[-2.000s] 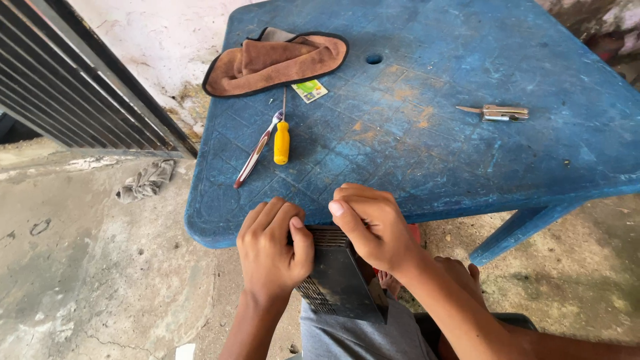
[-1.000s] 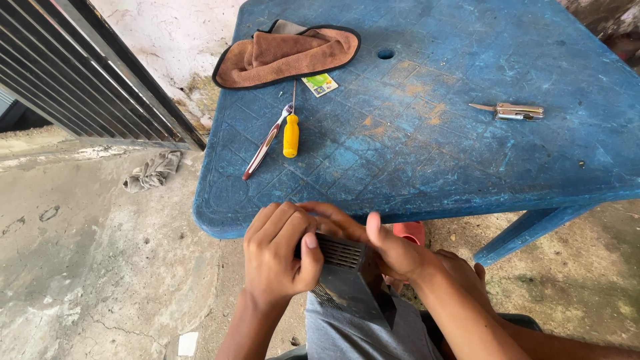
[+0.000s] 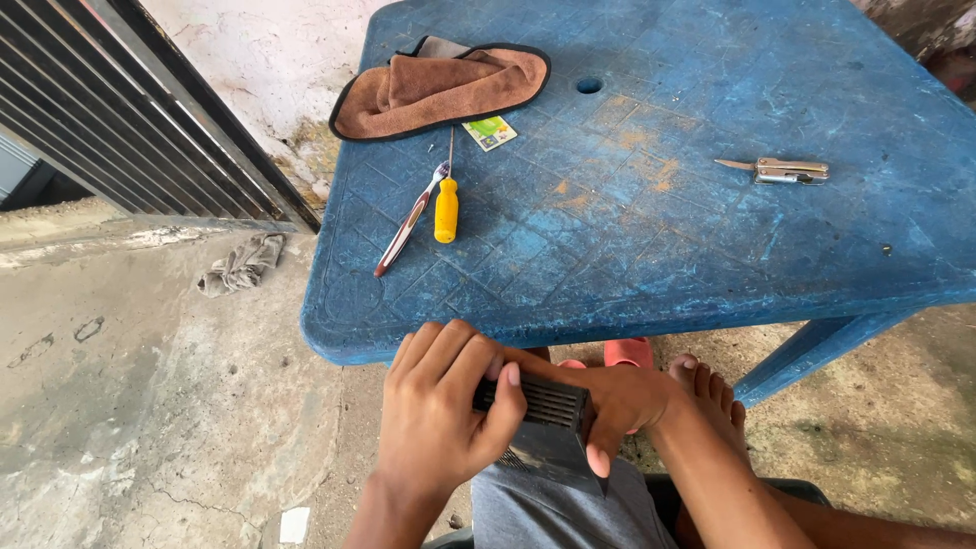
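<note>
A black slotted plastic casing point(image 3: 553, 446) rests over my lap below the table edge. My left hand point(image 3: 446, 400) grips its left upper side, thumb bent near the slots. My right hand point(image 3: 621, 404) holds its right side, thumb pointing down along the corner; some of its fingers are hidden behind the casing. On the blue plastic table point(image 3: 526, 305) lie a toothbrush point(image 3: 408, 229), a screwdriver with a yellow handle point(image 3: 446, 211), a folded brown cloth point(image 3: 450, 88) with black edging, a small green and white printed card point(image 3: 489, 132) and a silver multi-tool point(image 3: 791, 171) with its blade out.
The table has a round hole point(image 3: 589, 85) and scattered brown dust point(image 3: 659, 171). A black metal gate point(image 3: 152, 122) stands at the left, with a grey rag point(image 3: 242, 265) on the concrete floor. Red footwear point(image 3: 629, 352) and a bare foot point(image 3: 709, 396) are below the table edge.
My right hand has gone from a closed fist over the casing's top to its right side, its thumb now pointing down. The casing's slotted end shows more than two seconds ago.
</note>
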